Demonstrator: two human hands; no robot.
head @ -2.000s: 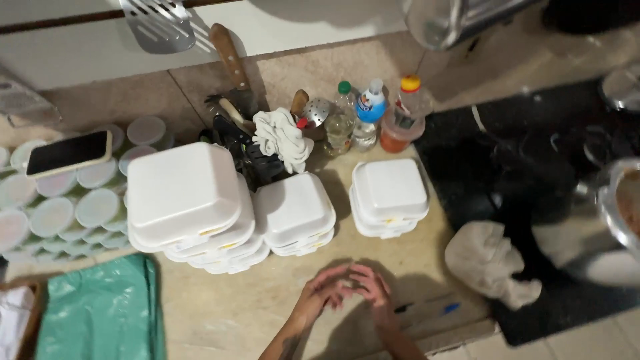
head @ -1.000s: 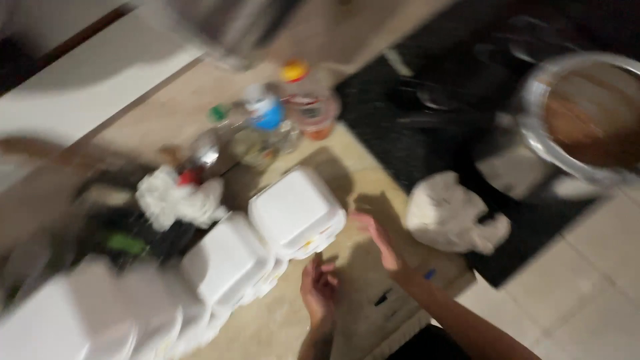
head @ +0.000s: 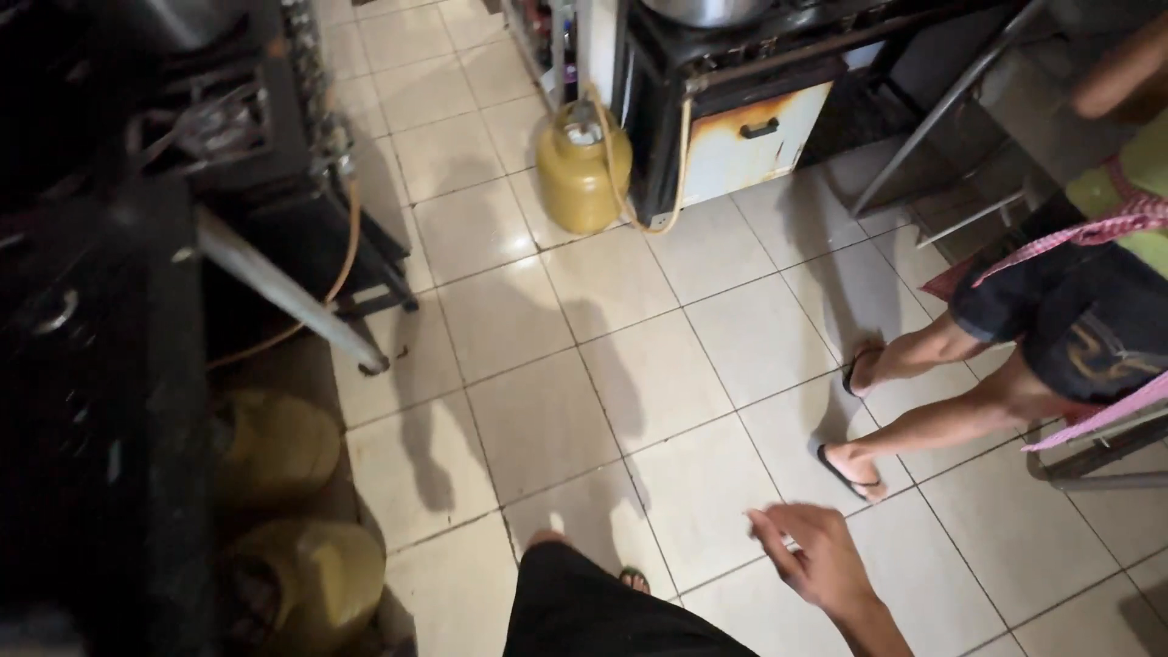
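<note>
My right hand (head: 817,557) is low in the head view, right of centre, over the tiled floor (head: 639,383). Its fingers curl loosely, with a gap between thumb and forefinger, and nothing shows in it. To its left is my own leg in black cloth (head: 602,611), with part of a sandalled foot beyond. My left hand is outside the picture. Nearest my right hand, up and to the right, are the sandalled feet of another person (head: 1077,338) in dark shorts.
A dark stove (head: 283,164) with a metal leg and hose stands left, above yellowish gas cylinders (head: 315,584). Another yellow gas cylinder (head: 584,173) stands beside a stove with a rusty white oven door (head: 753,141). Metal table legs are near the person at right.
The view has swung from the counter with foam boxes and bottles to the floor. My left hand has left the view; both hands showed near the boxes before.
</note>
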